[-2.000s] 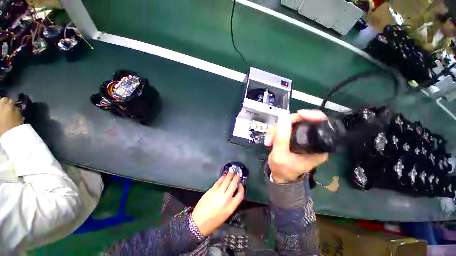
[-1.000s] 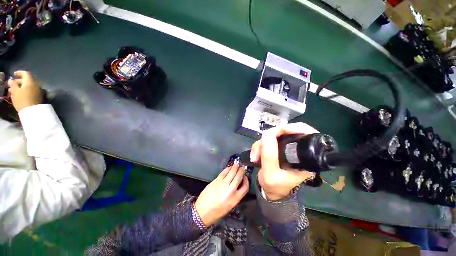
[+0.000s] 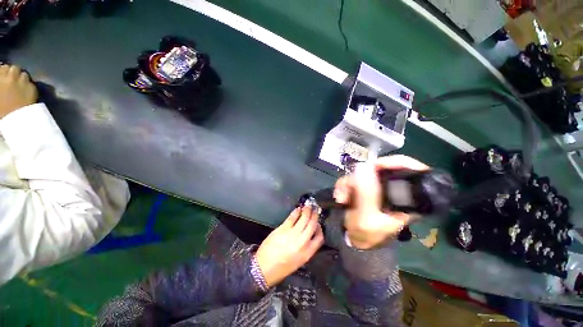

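My right hand (image 3: pixel 371 207) is shut on the electric screwdriver (image 3: pixel 415 193), a thick black cylinder with a pale label. It is blurred and lies nearly level, its front end pointing left towards the round housing (image 3: pixel 309 203). I cannot tell if the tip touches the housing. My left hand (image 3: pixel 291 246) holds the small black housing at the bench's front edge, fingers on its silvery top. The light grey screw feeder (image 3: pixel 365 121), with a red switch at its back corner, stands just behind my right hand. No screws can be made out.
A stack of waiting units (image 3: pixel 176 73) with board and wires stands at the back left. Dense rows of black units (image 3: pixel 514 217) fill the right. The driver cable (image 3: pixel 527 124) arcs over them. A person in a white sleeve (image 3: pixel 45 185) is at the left. A cardboard box (image 3: pixel 422 310) lies below the bench.
Against one second ago, my right hand and the screwdriver have moved slightly right, away from the housing. My left hand stays on the housing. The whole view has shifted.
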